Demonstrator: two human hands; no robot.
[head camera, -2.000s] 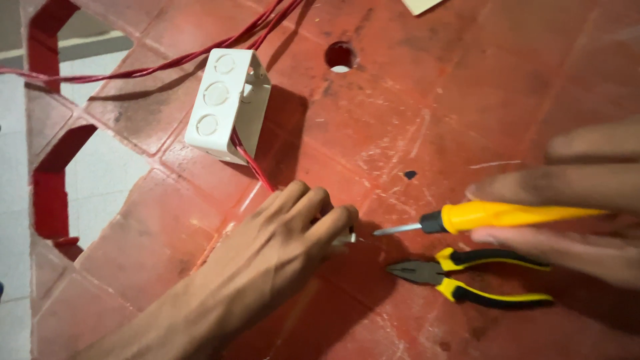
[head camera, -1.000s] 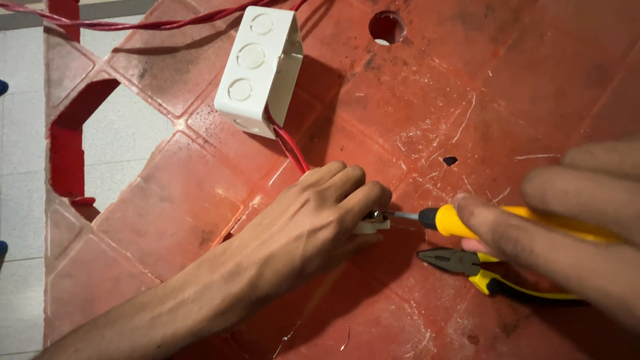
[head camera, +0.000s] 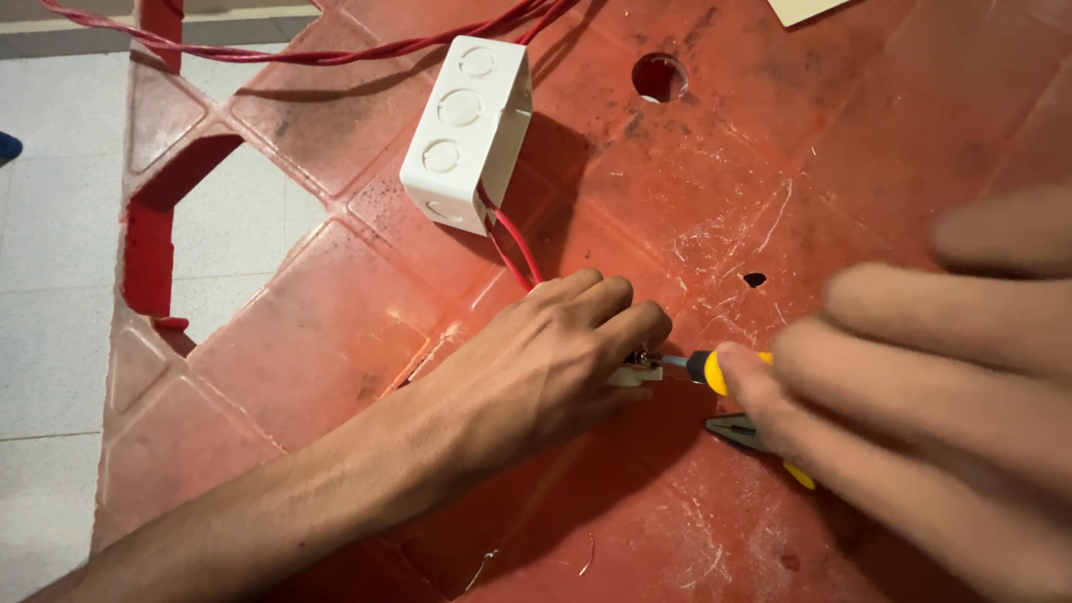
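Note:
My left hand (head camera: 569, 352) grips a small white electrical fitting (head camera: 635, 376), mostly hidden under its fingers, with a metal screw terminal showing at the edge. My right hand (head camera: 888, 368), blurred, holds a screwdriver (head camera: 714, 371) with a yellow and black handle; its tip meets the fitting at the terminal. Red wires (head camera: 517, 243) run from a white plastic electrical box (head camera: 469, 126) to beneath my left hand. Partly covered by my right hand, combination pliers (head camera: 741, 431) with yellow and black grips lie on the red plastic surface.
The red plastic surface (head camera: 837, 167) has a round hole (head camera: 660, 78), a small hole and a large broken opening at the left. Twisted red wires (head camera: 318, 57) stretch across the top. A cream-coloured piece (head camera: 808, 8) lies at the top edge; thin wire scraps (head camera: 587, 554) lie near the bottom.
The screwdriver tip, apart from the fitting two seconds ago, now meets it. My right hand has come closer to my left and covers more of the pliers and screwdriver handle.

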